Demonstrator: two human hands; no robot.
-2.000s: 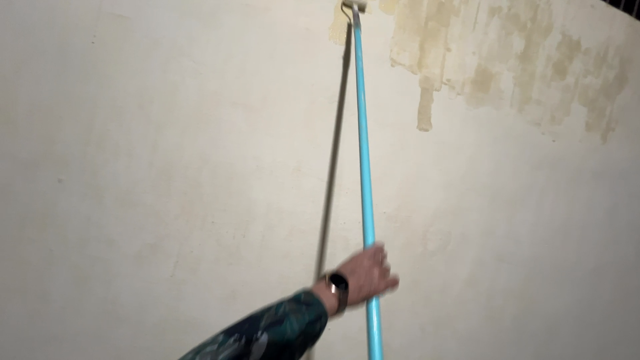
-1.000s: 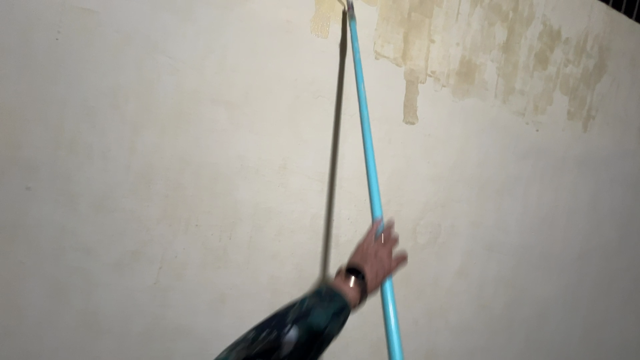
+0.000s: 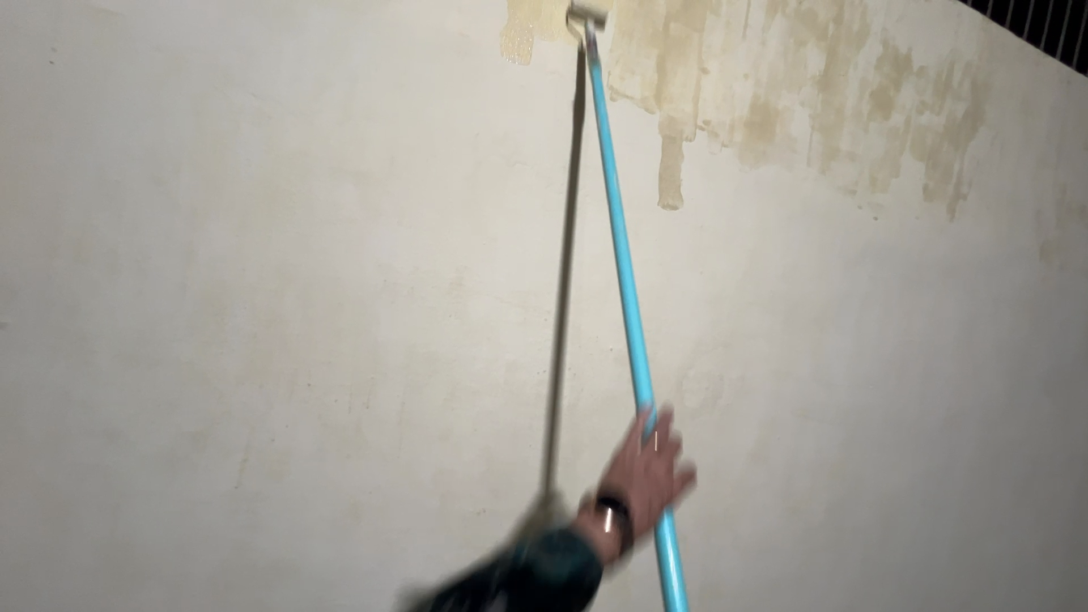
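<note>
A light-blue extension pole [image 3: 625,263] slants up the wall, with a paint roller [image 3: 586,17] at its top end against the plaster. My left hand [image 3: 648,472], blurred, lies over the lower part of the pole in a loose hold, its fingers spread and partly extended. The pole passes behind the palm and comes out below it. A dark watch or band is on the wrist, and the sleeve is dark and patterned. My right hand is not in view, and the pole's lower end runs out of the frame.
A pale plaster wall [image 3: 340,297] fills the view. Beige, damp-looking patches [image 3: 765,119] with drip-like lower edges mark its upper right, and a small wet streak [image 3: 517,42] lies left of the roller. A dark ribbed surface [image 3: 1033,30] shows past the wall's edge at top right.
My left hand and the lower pole have shifted right, so the pole leans more. The fingers look more spread than two seconds ago. The roller, out of view a second ago, shows again.
</note>
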